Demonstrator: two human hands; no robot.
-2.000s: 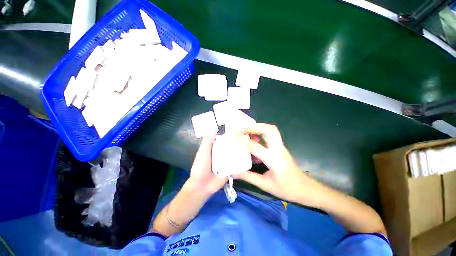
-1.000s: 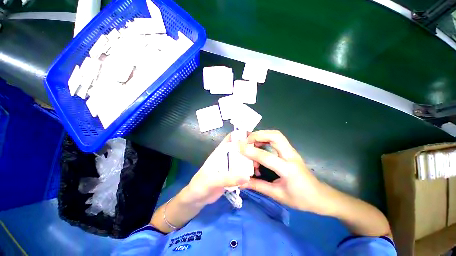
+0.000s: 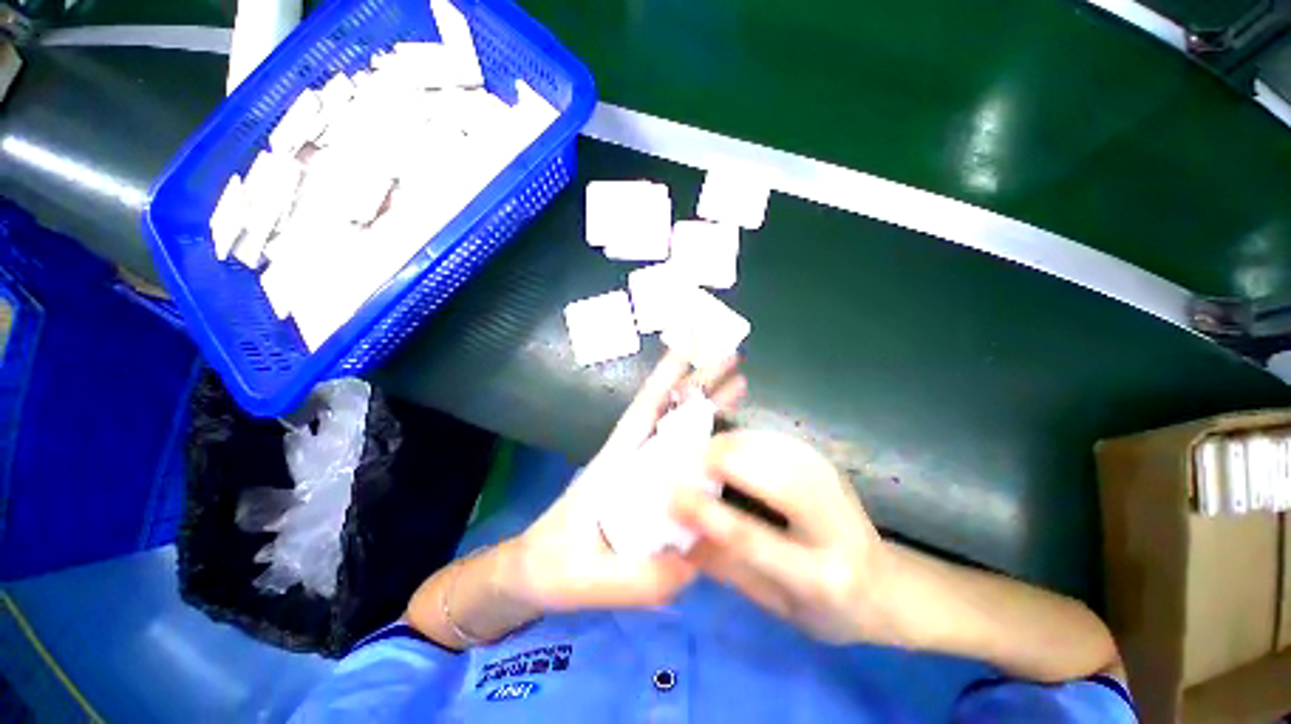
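A white power adapter [image 3: 654, 488] is held low in front of my chest, overexposed and partly hidden by my fingers. My left hand [image 3: 602, 530] is wrapped around it from the left and below. My right hand [image 3: 793, 530] is at its right side, its fingers bent against the adapter and somewhat blurred. The adapter's cord cannot be made out. Several flat white covers [image 3: 602, 328] lie loose on the dark green work surface just beyond my hands, some overlapping.
A blue perforated basket [image 3: 368, 333] full of white covers stands at left. Below it is a black-lined bin [image 3: 425, 488] with a clear bag [image 3: 323, 481]. An open carton [image 3: 1144, 566] holding white pieces is at right. A white edge line [image 3: 906, 205] borders the green conveyor [image 3: 878, 85].
The adapter has been turned and tilted between my hands. My right hand has turned over and moved lower. The cord bundle below the adapter no longer shows. The view has shifted slightly.
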